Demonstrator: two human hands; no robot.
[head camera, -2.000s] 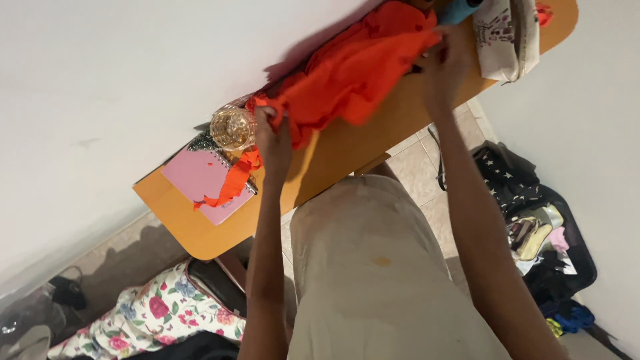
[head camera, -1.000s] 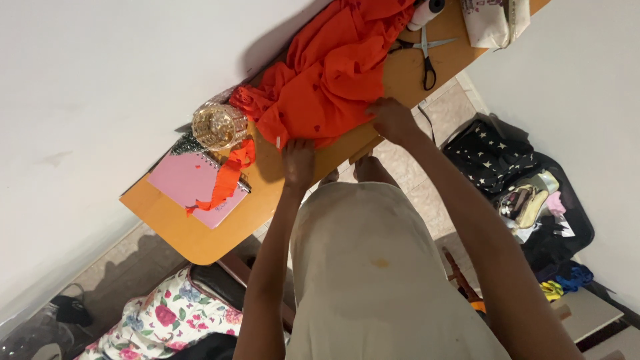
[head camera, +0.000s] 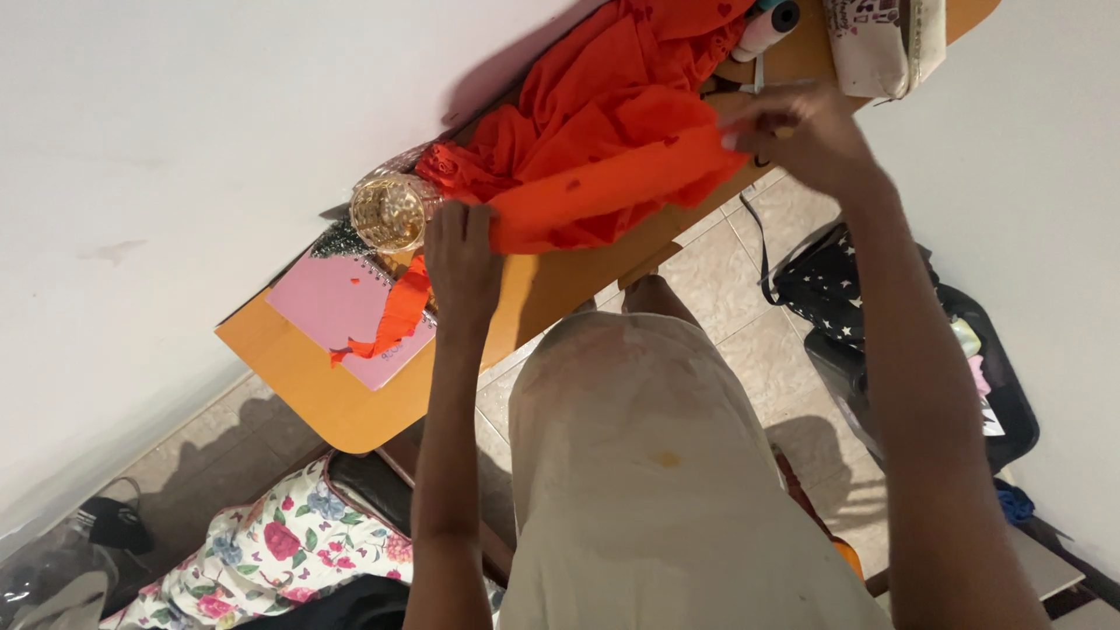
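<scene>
Red fabric (head camera: 612, 166) lies bunched along the wooden table (head camera: 324, 411), its near edge lifted and stretched between my hands. My left hand (head camera: 464, 254) grips the left end of that edge, just beside a glass jar (head camera: 389, 213). At the right end my right hand (head camera: 801, 131), slightly blurred, pinches the edge between its fingers. A torn red strip (head camera: 404, 311) lies over a pink spiral notebook (head camera: 328, 306). Scissors (head camera: 757, 74) lie behind my right hand, mostly hidden. Beside them is a spool of thread (head camera: 767, 31).
A white zippered pouch (head camera: 866, 52) stands at the table's right part. The wall runs along the far edge. On the tiled floor at right are a black star-print bag (head camera: 822, 289) and an open black case (head camera: 1006, 420). Floral fabric (head camera: 271, 542) lies at lower left.
A second ago the fabric lay lower on the table with both hands at its near edge. Now that edge is raised, my hands are farther apart, and the scissors are mostly covered.
</scene>
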